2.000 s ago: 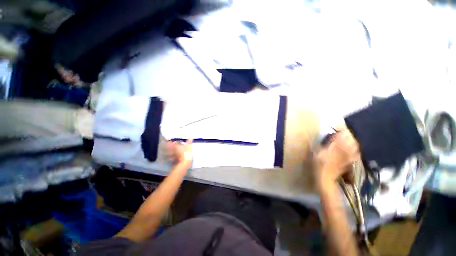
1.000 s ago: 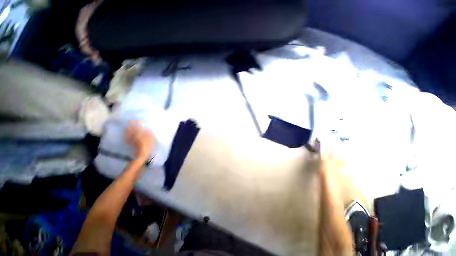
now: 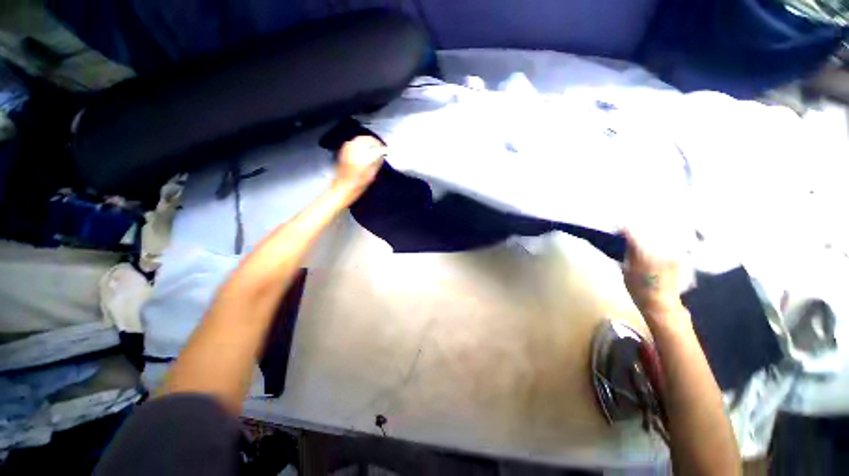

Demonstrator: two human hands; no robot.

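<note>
A navy and white garment piece is stretched between my two hands above the far part of the pressing table. My left hand grips its far left part. My right hand grips its narrow right end; the fingers are partly lost in glare. The steam iron rests on the table at right, beside my right forearm. The stack of white pieces with a navy edge lies at the left, partly behind my left forearm.
A long black bolster lies at the far left. A black square pad is right of my right forearm, with crumpled pale cloth beside it. Overexposed white pieces cover the far right. A small dark tool lies at the far left of the table.
The white panel has left the tan patch for the left stack. My left hand has moved from the stack to the far pile, and both hands now hold a navy and white piece. The iron is released.
</note>
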